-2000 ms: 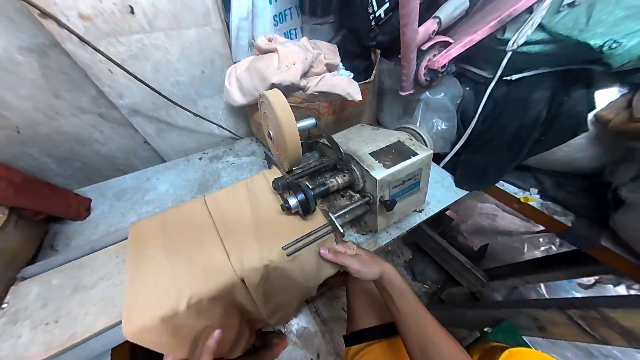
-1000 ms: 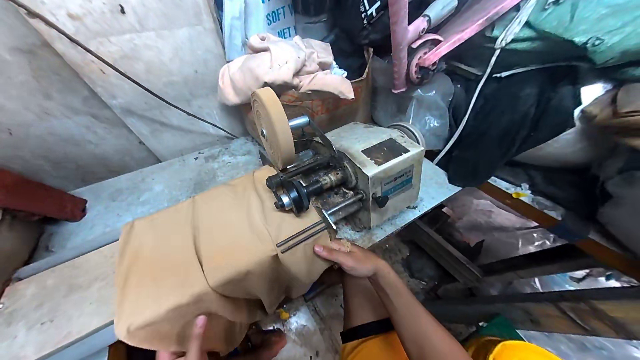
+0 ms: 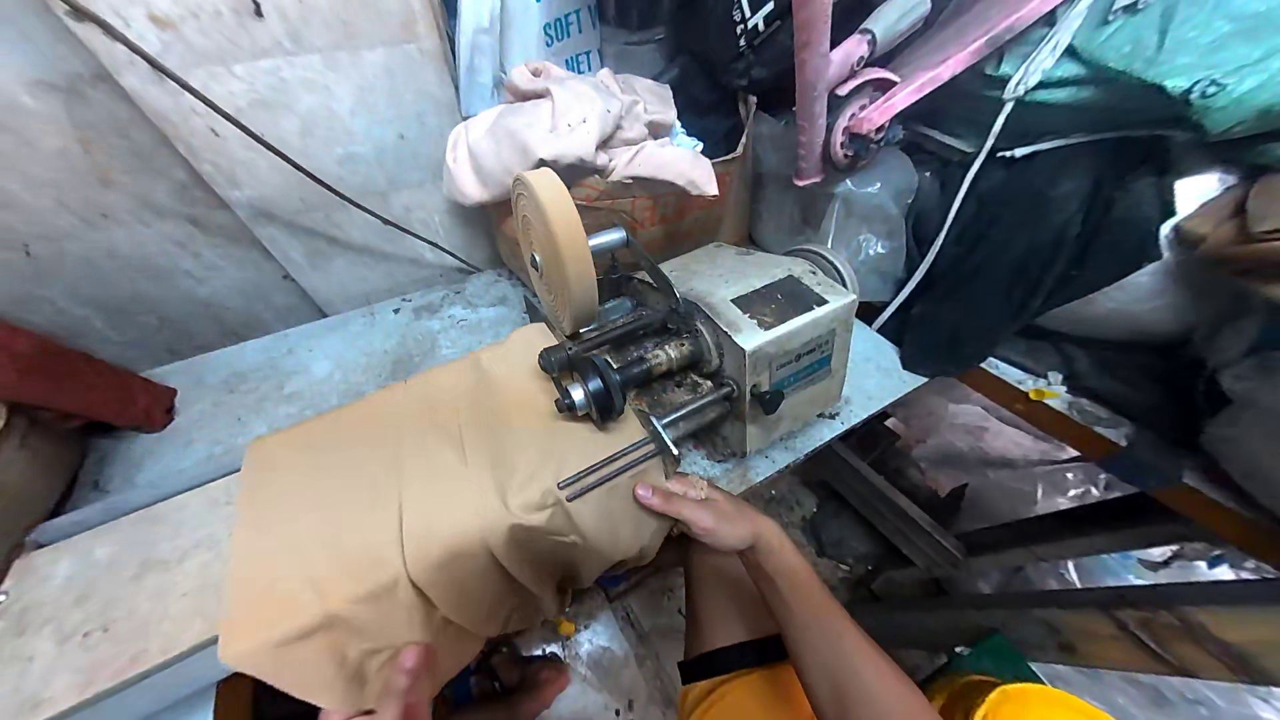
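Tan fabric (image 3: 340,500) drapes over the bench and down its front edge, its far end under the front parts of an off-white strip-cutting or winding machine (image 3: 790,340). A wound roll of tan strip (image 3: 565,250) stands upright on the machine's rear spindle. My right hand (image 3: 705,512) grips the fabric's right edge beside two thin metal guide rods (image 3: 610,470), the thumb on top. At the bottom edge my left hand (image 3: 400,690) touches the fabric's lower left part; one finger shows on top, and the rest is cut off or hidden.
Crumpled pale pink cloth (image 3: 580,130) lies on a cardboard box (image 3: 640,210) behind the machine. A red wrapped thing (image 3: 85,380) rests at the bench's left. A pink scooter frame (image 3: 812,90), a white cord (image 3: 950,220) and dark cloth (image 3: 1050,230) are behind right. Metal beams (image 3: 890,500) lie at lower right.
The fabric's lower left part has shifted and its folds have changed shape. My right hand still holds the fabric's right edge by the guide rods.
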